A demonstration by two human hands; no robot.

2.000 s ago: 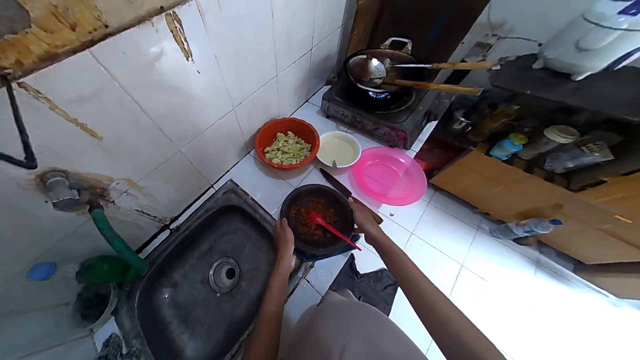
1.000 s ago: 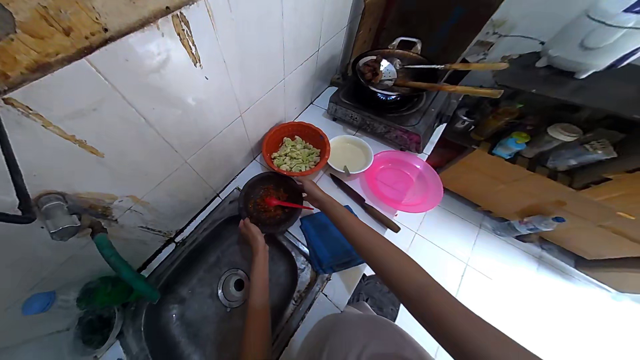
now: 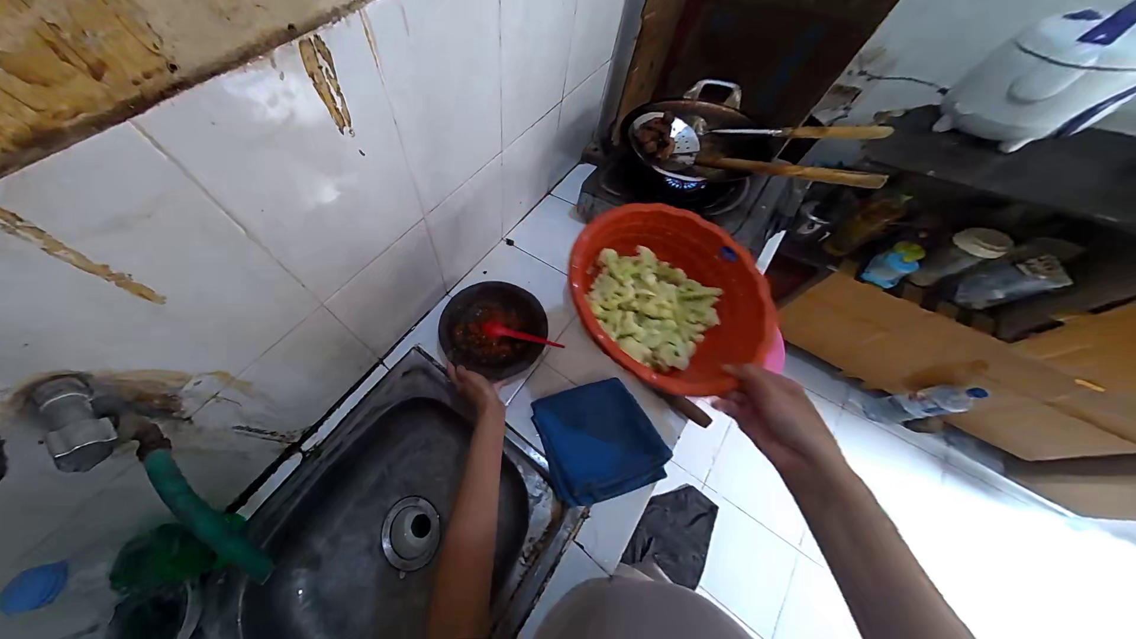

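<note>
My right hand (image 3: 777, 408) grips the rim of an orange plastic basin (image 3: 745, 306), which is tilted and holds chopped pale-green vegetable pieces (image 3: 652, 306). At the near edge of a dark mortar-like bowl (image 3: 457, 311) rests my left hand (image 3: 477, 388), its fingers touching the rim. Inside that bowl are a red chili paste (image 3: 470, 335) and a red plastic spoon (image 3: 528, 335). A folded blue cloth (image 3: 601, 439) lies between my hands on the tiled counter. The basin hides most of a pink plate (image 3: 775, 352) and of a knife, whose wooden handle (image 3: 688, 410) shows.
A black sink (image 3: 355, 524) is at the near left, below a tap (image 3: 75, 426) with a green hose (image 3: 191, 515). Behind the basin, a wok (image 3: 737, 120) with a skimmer (image 3: 683, 142) sits over a lit gas stove (image 3: 603, 191). A shelf unit with bottles stands right.
My right hand has gone from the dark bowl to the orange basin, which has moved nearer from its place by the white bowl. The dark bowl has shifted left to the wall side.
</note>
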